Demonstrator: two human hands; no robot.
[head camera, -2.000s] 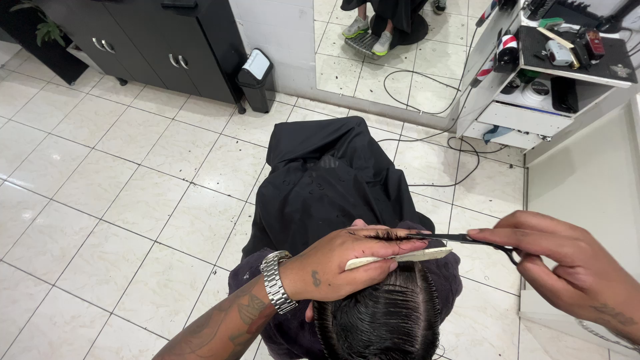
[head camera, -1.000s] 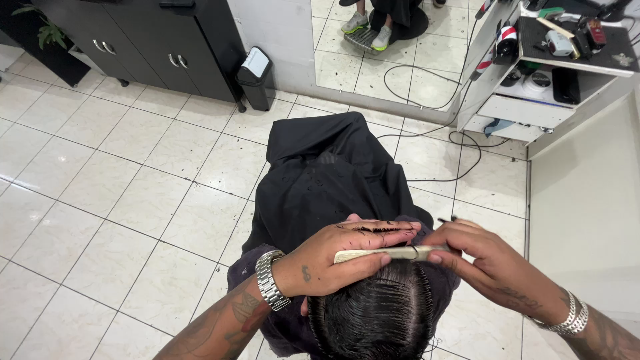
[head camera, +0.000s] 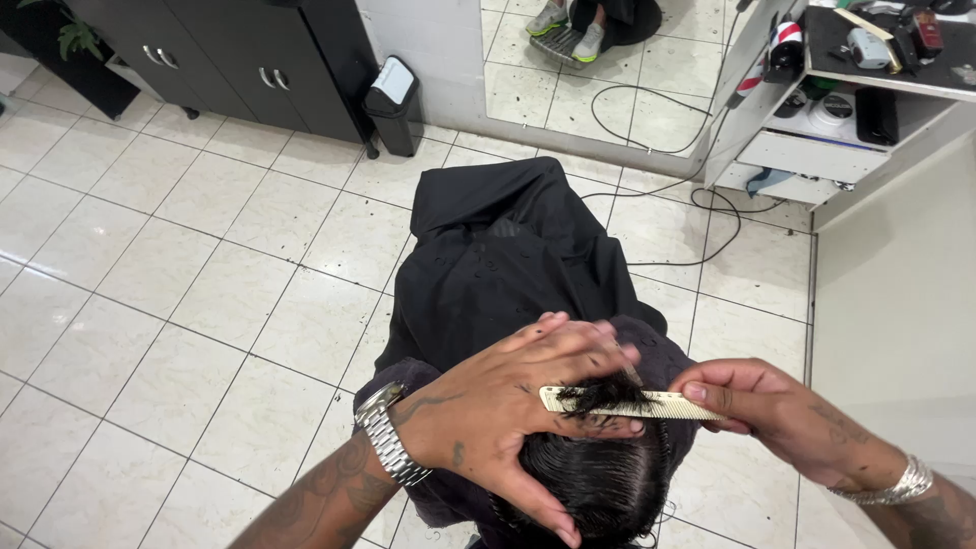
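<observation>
A seated person's wet, combed dark hair (head camera: 595, 484) is at the bottom centre, beneath my hands. My right hand (head camera: 751, 396) pinches the right end of a cream hair comb (head camera: 679, 406), whose teeth meet a raised tuft of hair. Over the front of the head, my left hand (head camera: 518, 396) is spread, its fingers blurred, with the tuft between the index finger and the others; whether they grip it cannot be told. The scissors cannot be made out. A black barber's cape (head camera: 496, 267) with hair clippings covers the person, and a dark towel (head camera: 648, 347) lies about the shoulders.
A mirror (head camera: 671, 69) leans at the wall and shows shoes on a footrest. Cables (head camera: 709, 263) trail over the tiled floor (head camera: 229, 305). At right stands a white shelf unit (head camera: 812, 156) with clippers on top. A black cabinet (head camera: 236, 69) and a small bin (head camera: 393, 107) stand at the back left.
The comb, earlier under my left thumb, is now in my right hand. My left thumb and fingers have spread apart. Scissors showed in my right hand two seconds ago.
</observation>
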